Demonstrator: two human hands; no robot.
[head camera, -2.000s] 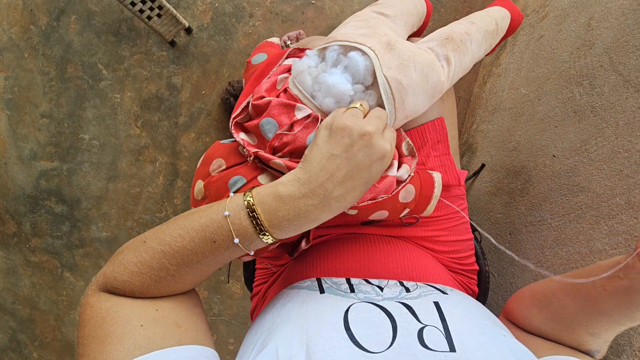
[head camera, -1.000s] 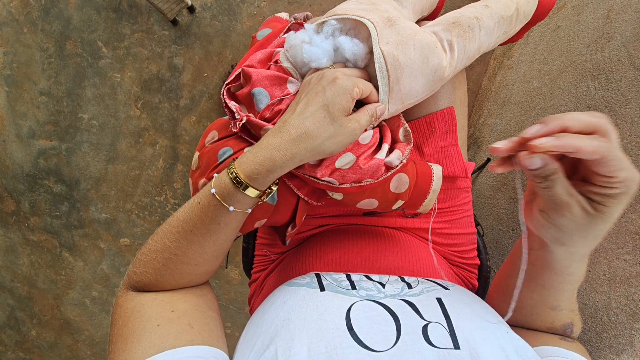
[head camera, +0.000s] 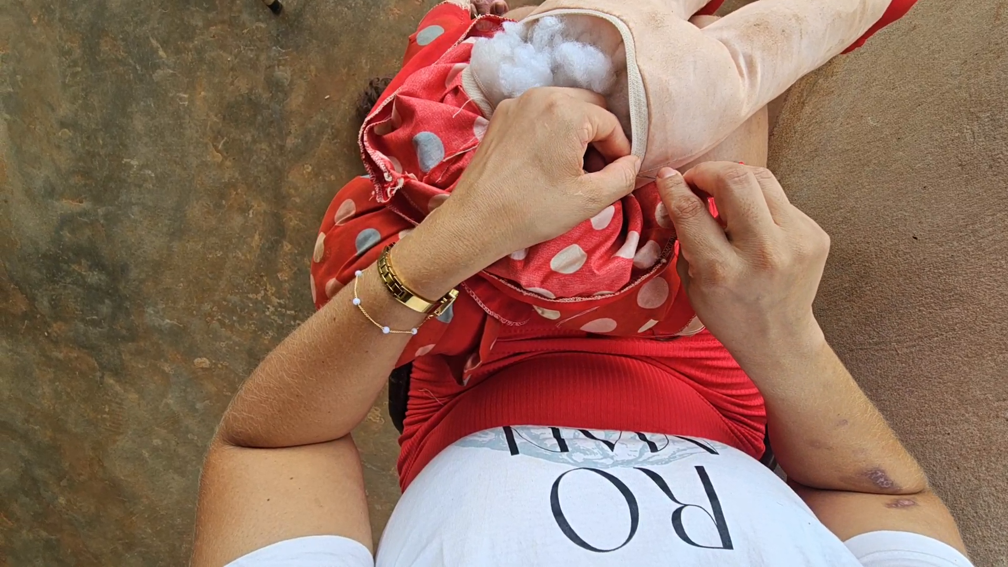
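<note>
Across my lap lies a cloth doll body (head camera: 685, 87) of pale fabric, with an edged opening that shows white fibre stuffing (head camera: 543, 59). Red polka-dot fabric (head camera: 571, 256) is bunched around it. My left hand (head camera: 543, 161) pinches the lower rim of the opening between thumb and fingers. Close to its right, my right hand (head camera: 748, 236) has thumb and forefinger together at the seam near that rim. A needle cannot be made out between these fingertips, and the thread is hard to see now.
A rough brown surface (head camera: 913, 236) lies to the right, and a stained concrete floor (head camera: 157, 197) to the left. The end of a dark object (head camera: 273, 6) shows at the top left edge. The doll's legs stretch to the upper right.
My right hand, raised at the right with thread a second ago, has come in beside my left hand at the doll's opening. My left hand stays at the rim.
</note>
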